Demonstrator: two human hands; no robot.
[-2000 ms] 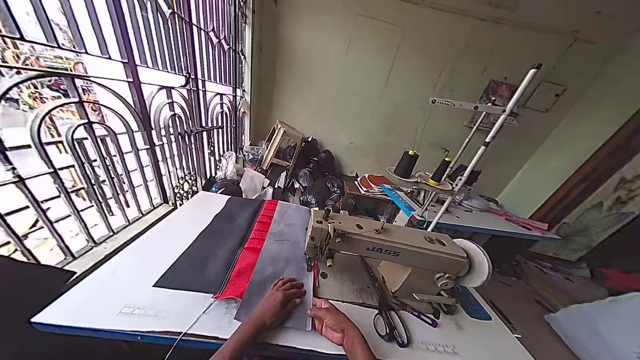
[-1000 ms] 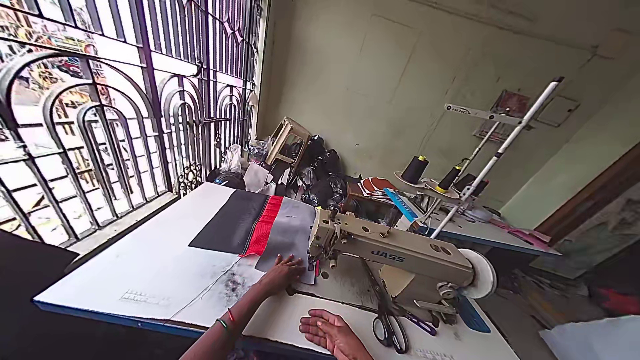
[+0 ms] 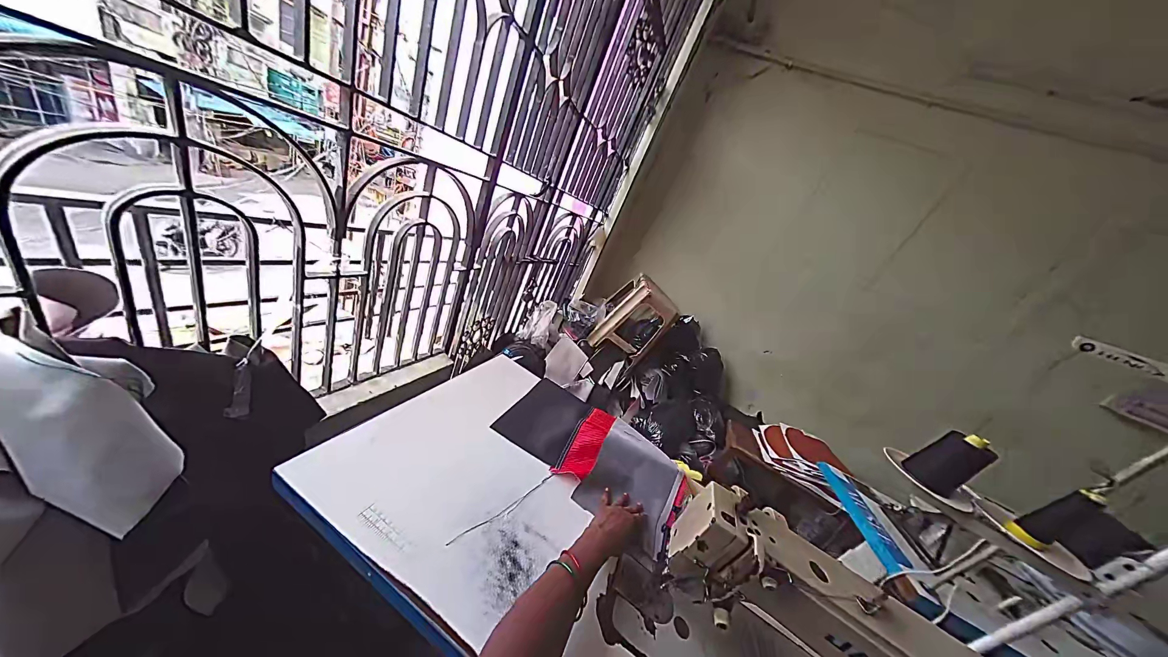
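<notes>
My left hand point(image 3: 617, 525), with thin bands at the wrist, lies with fingers spread on the grey section of a sewn fabric piece point(image 3: 630, 474). A red gathered strip point(image 3: 587, 444) joins that section to a black one point(image 3: 542, 422), and a loose thread point(image 3: 502, 516) trails from the red strip's lower end. Just right of the hand, the head of a sewing machine point(image 3: 716, 538) stands at the grey fabric's edge, where some red also shows. Whether the fabric is under the presser foot cannot be told. My right hand is out of view.
The white table point(image 3: 401, 456) has a blue edge and a dark smudge. Black thread cones point(image 3: 949, 461) stand at the right by a blue ruler-like strip point(image 3: 867, 520). Behind are black plastic bags point(image 3: 680, 392) and a wooden stool point(image 3: 636, 315). Pale cloth point(image 3: 78, 429) lies at left beside a metal grille.
The view has swung left. My right hand, seen open near the table's front edge a second ago, has left the view. My left hand is still on the grey fabric.
</notes>
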